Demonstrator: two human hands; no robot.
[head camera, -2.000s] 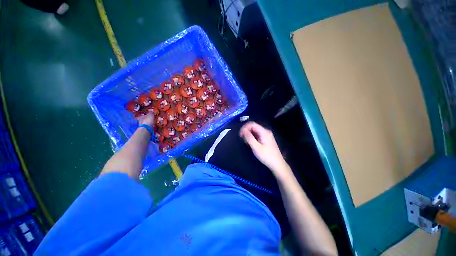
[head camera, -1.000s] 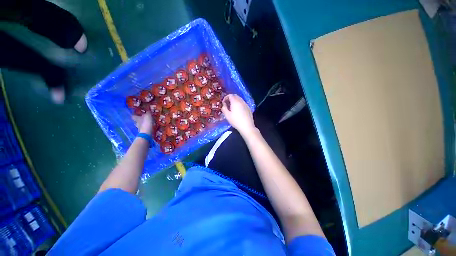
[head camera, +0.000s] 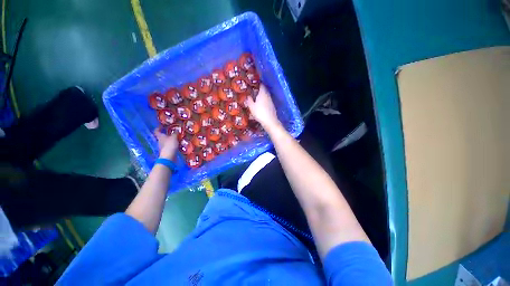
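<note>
A blue crate (head camera: 130, 84) lined with clear film stands tilted in view beside my knees. Rows of orange-red round housings (head camera: 205, 85) with white and dark parts lie inside it. My left hand (head camera: 167, 144), with a blue band at the wrist, is inside the crate at the left end of the rows, its fingers touching the housings. My right hand (head camera: 260, 107) is inside at the right end, fingers bent over the housings there. The fingertips of both hands are partly hidden among the housings, and I cannot tell whether either grips one.
A green-topped bench (head camera: 377, 72) stands at the right with a cardboard sheet (head camera: 456, 162) on it. Part of a metal mechanism (head camera: 467, 277) shows at the lower right. A person's dark-clothed legs (head camera: 50, 125) are at the left, close to the crate, on the green floor with yellow lines.
My right hand has moved from above my lap into the crate and further in over the housings. The person's legs have come closer at the left. The view has shifted, moving the bench rightward.
</note>
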